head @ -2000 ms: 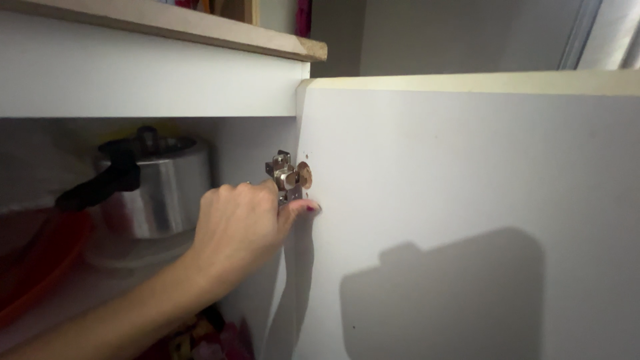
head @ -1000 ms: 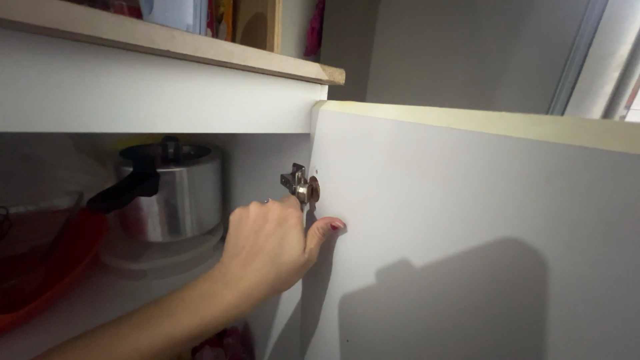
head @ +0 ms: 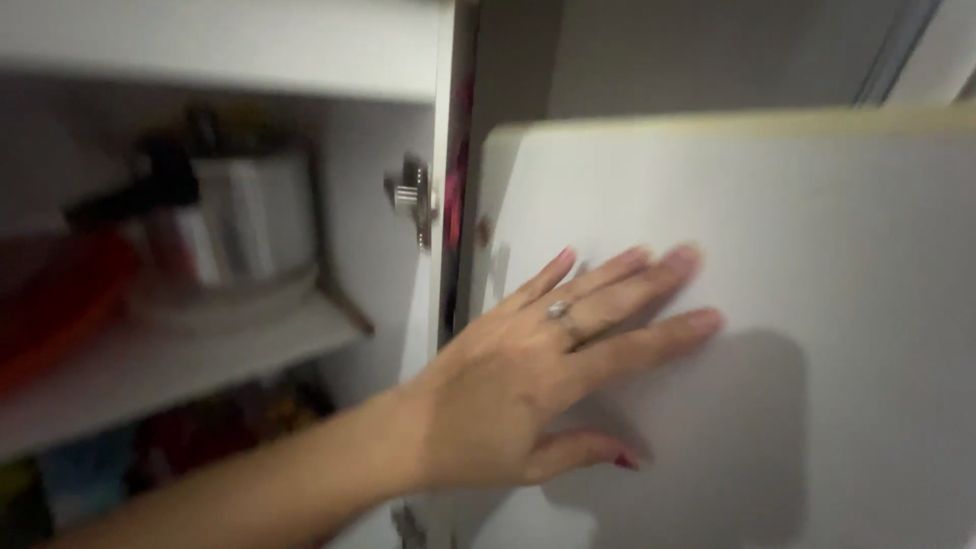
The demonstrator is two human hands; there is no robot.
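My left hand (head: 534, 366), with a ring on one finger, lies with spread fingers over the inner face of a white cabinet door (head: 854, 252). It grips nothing; whether the whole palm touches the door is hard to tell. Left of the door, a metal hinge (head: 415, 200) is fixed to the cabinet's side panel (head: 374, 198). A gap shows between that panel and the door's edge, where there is a brown spot (head: 483, 230). Low on the panel is a second metal fitting (head: 409, 526), partly hidden by my wrist. My right hand is out of view.
Inside the cabinet, a shelf (head: 267, 354) bears a steel pressure cooker (head: 252, 221) with a black handle and a red plastic vessel (head: 61, 305). Blurred packets (head: 198, 435) lie below the shelf. Pink material (head: 455, 206) shows through the gap behind the panel.
My left hand has left the hinge and moved right onto the door's face, its fingers now spread. The door's edge, earlier against the hinge, now stands apart from the cabinet panel.
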